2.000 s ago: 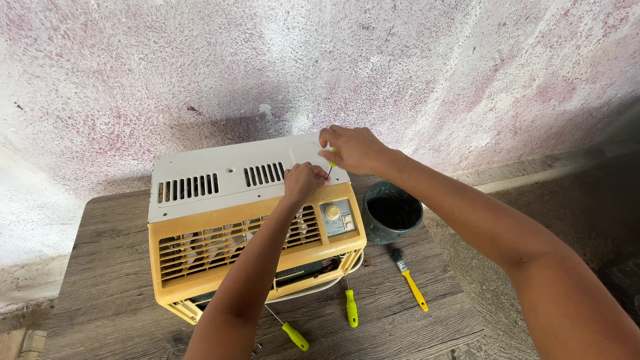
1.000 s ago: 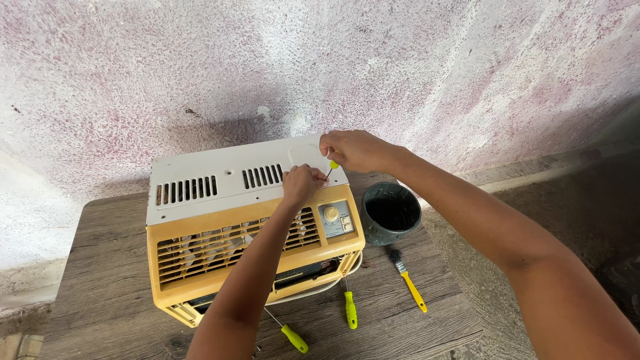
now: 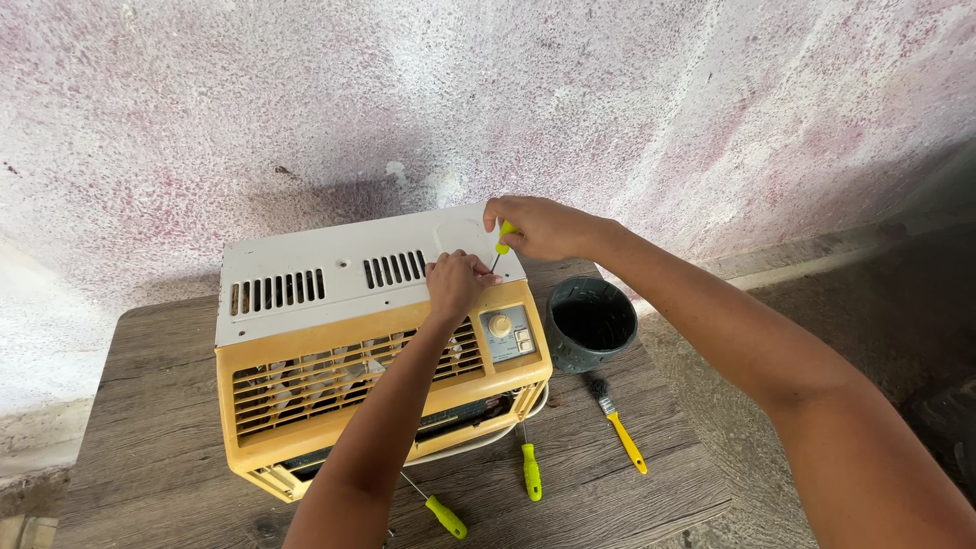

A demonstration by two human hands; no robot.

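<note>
A window air conditioner with a yellowed plastic front grille [image 3: 351, 374] and a white metal casing [image 3: 343, 263] sits on a wooden table. My right hand [image 3: 537, 229] holds a screwdriver with a yellow-green handle [image 3: 505, 237], its shaft slanting down to the casing top near the front right corner. My left hand [image 3: 460, 282] rests on the casing with its fingertips beside the screwdriver's tip; whether they pinch a screw cannot be told. The control panel [image 3: 507, 334] with a round knob lies just below, on the front right.
A dark round bucket [image 3: 591, 324] stands right of the unit. In front of it lies a paintbrush with a yellow handle [image 3: 627, 442]. Two more screwdrivers [image 3: 531, 473] [image 3: 445, 517] lie at the front of the wood-grain table [image 3: 164, 427]. A stained wall [image 3: 343, 114] rises behind.
My right hand has tilted slightly and lowered toward the casing around the screwdriver. My left hand stays at about the same spot on the casing.
</note>
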